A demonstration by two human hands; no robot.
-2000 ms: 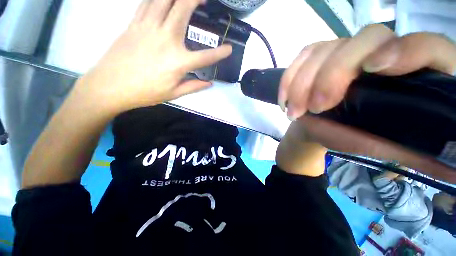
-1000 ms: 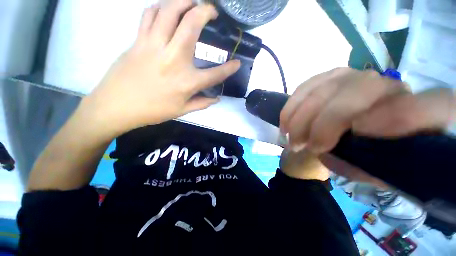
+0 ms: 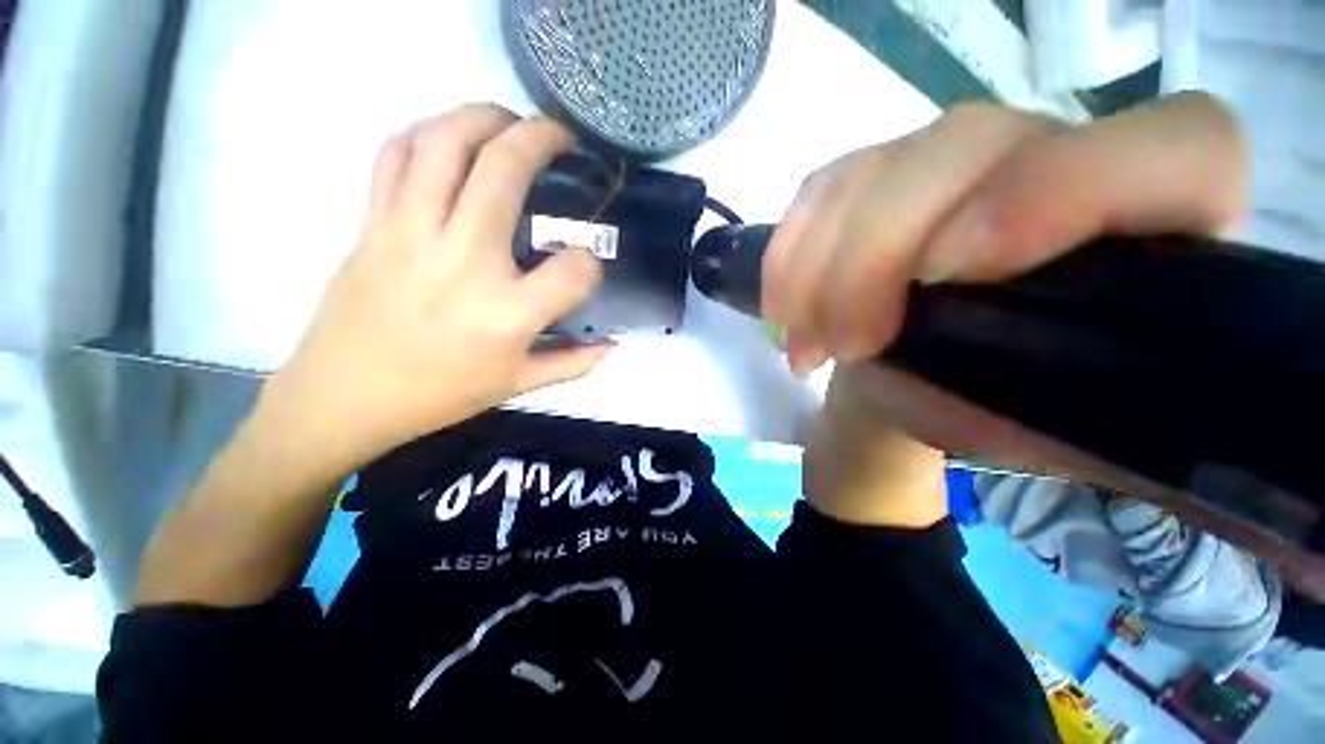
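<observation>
A black flat housing with a white barcode label and a thin yellow rubber band lies on the white sheet. My left hand holds the housing at its left side, thumb on top near the label. My right hand grips a thick black electric screwdriver, lying nearly level. Its front end is beside the housing's right edge; the bit is not clearly visible. A short black cable leaves the housing's upper right corner and passes behind the screwdriver. Small holes show along the housing's near edge.
A round grey disc with many small holes sits just beyond the housing. The white sheet lies under both. A green bench edge runs at the upper right. A black cable plug hangs at far left. Another person's grey sleeve shows at lower right.
The housing and my left hand appear lower in view, and more of the disc shows. The screwdriver's front end has shifted from the housing's near right corner up along its right edge.
</observation>
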